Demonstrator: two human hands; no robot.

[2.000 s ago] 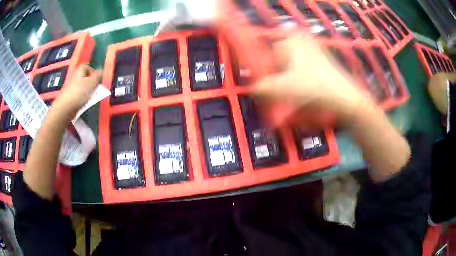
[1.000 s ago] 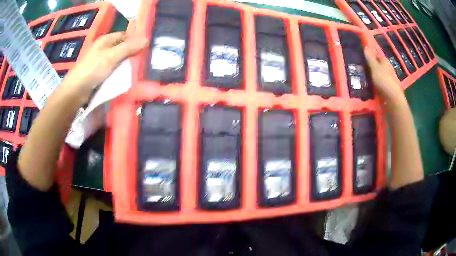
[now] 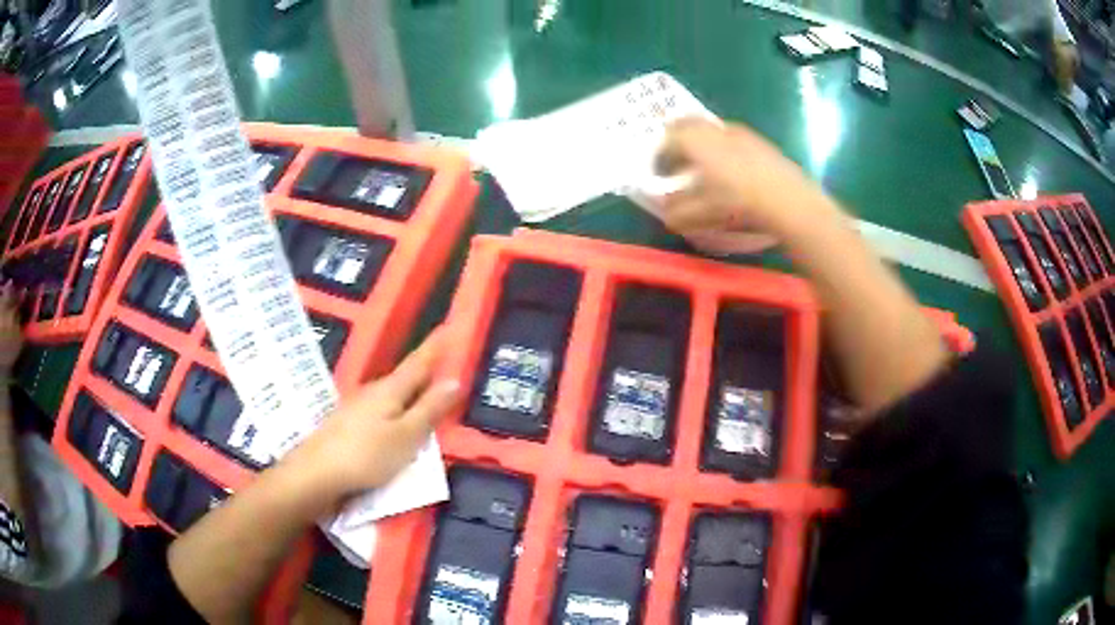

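Observation:
A red foam tray (image 3: 630, 470) with black open-backed phones (image 3: 636, 379) lies tilted in front of me, cut off by the lower picture edge. White labels show on the phones' lower parts. My left hand (image 3: 379, 433) is at the tray's left edge with its fingers closed on the long barcode label strip (image 3: 220, 220); a white paper end (image 3: 410, 488) sticks out below it. How it grips the strip is partly hidden. My right hand (image 3: 721, 183), slightly blurred, reaches beyond the tray and grips the right end of white paper sheets (image 3: 556, 153) with printing on them.
Another foam tray of phones (image 3: 428, 220) lies left, under the strip, with one more (image 3: 37, 327) beyond it. A tray (image 3: 978, 220) stands at the right. Small items (image 3: 838, 49) lie across the green bench (image 3: 721, 49). Another person's sleeve (image 3: 55, 519) shows at lower left.
The view has shifted. My right hand has let go of the tray's right side and moved to the white sheets. The tray now sits lower and more tilted, with my left hand still at its left edge.

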